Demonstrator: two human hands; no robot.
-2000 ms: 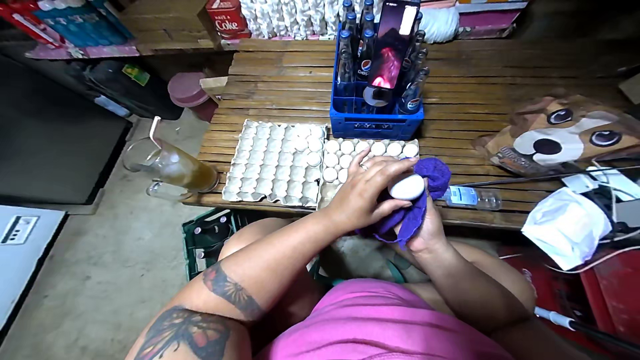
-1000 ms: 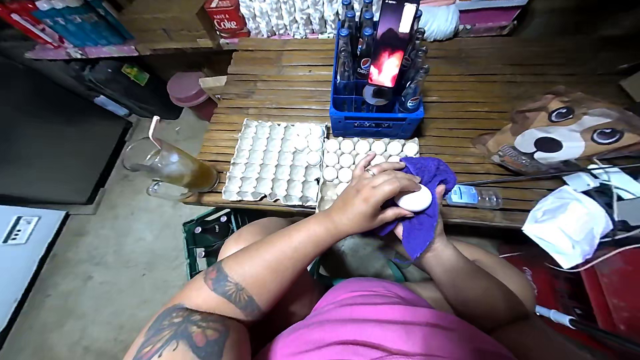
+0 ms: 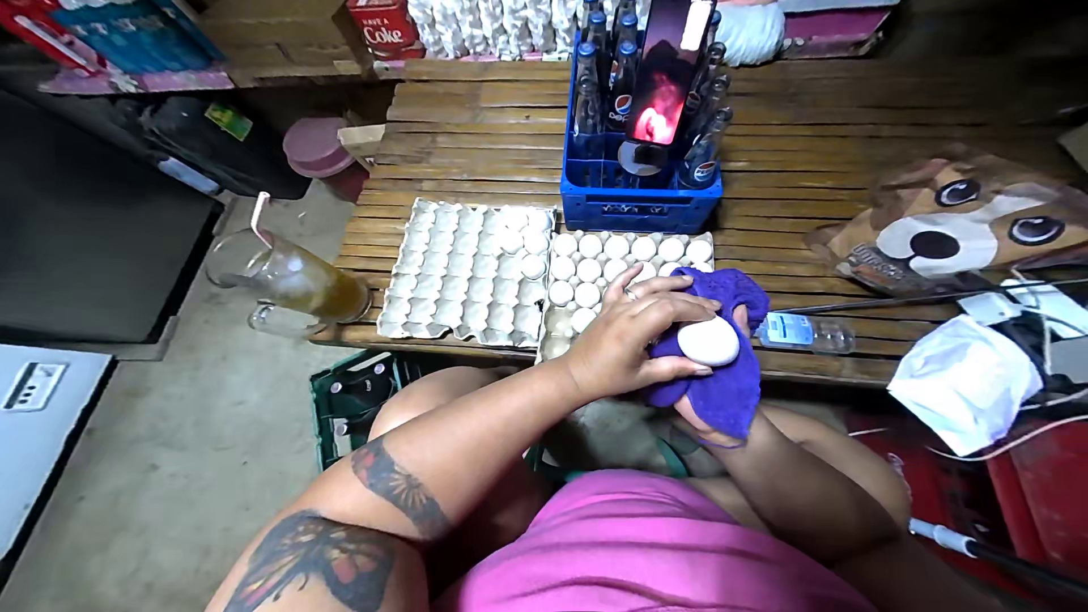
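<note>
A white egg (image 3: pixel 708 342) is pinched between the thumb and fingers of my left hand (image 3: pixel 642 336). Behind and under the egg, my right hand (image 3: pixel 701 416) holds a purple cloth (image 3: pixel 731 399), which hides most of its fingers. Just beyond my hands lies a cardboard egg tray filled with white eggs (image 3: pixel 616 248), partly covered by my left hand and the cloth. To its left, a second egg tray (image 3: pixel 450 272) has mostly bare cups, with several eggs in its upper right part.
A blue crate (image 3: pixel 642 208) of glass bottles with a phone (image 3: pixel 667 76) stands behind the trays. A glass pitcher (image 3: pixel 297 280) of brown liquid is at the left edge. A plastic bottle (image 3: pixel 803 332), a white bag (image 3: pixel 965 387) and a dog-face bag (image 3: pixel 952 229) are at right.
The egg has turned within my left fingers, and the purple cloth has shifted and spread around it. Both hands stay near the table's front edge.
</note>
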